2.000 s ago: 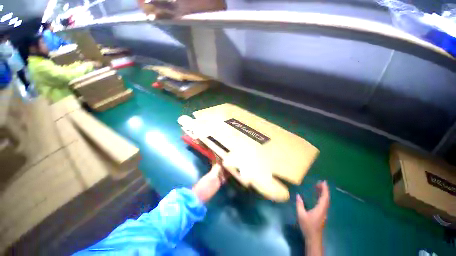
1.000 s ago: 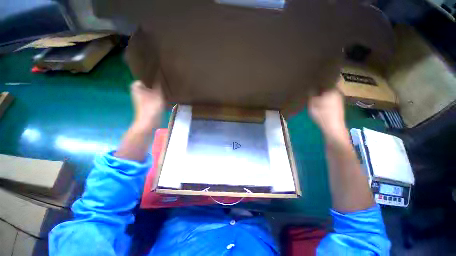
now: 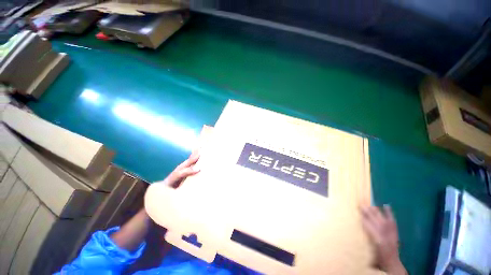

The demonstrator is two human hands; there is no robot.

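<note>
A brown carton (image 3: 280, 215) with a dark CEPTER label lies in front of me on the green bench. Its lid is down over the box, and the notched front flap with the handle slot sticks out towards me. My left hand (image 3: 184, 171) is at the carton's left side, partly hidden by the lid; whether it grips is unclear. My right hand (image 3: 381, 231) lies against the right edge with its fingers apart. The red item is not visible under the carton.
Stacked cartons (image 3: 54, 161) stand at the left, with more cartons farther up the bench. An open carton (image 3: 141, 29) lies at the back left. A closed carton (image 3: 457, 115) lies at the right, and the scale (image 3: 471, 233) is at the lower right.
The lid, raised a second ago, is now down over the box and the contents are covered. Both hands have come down to the carton's sides. The view has turned left.
</note>
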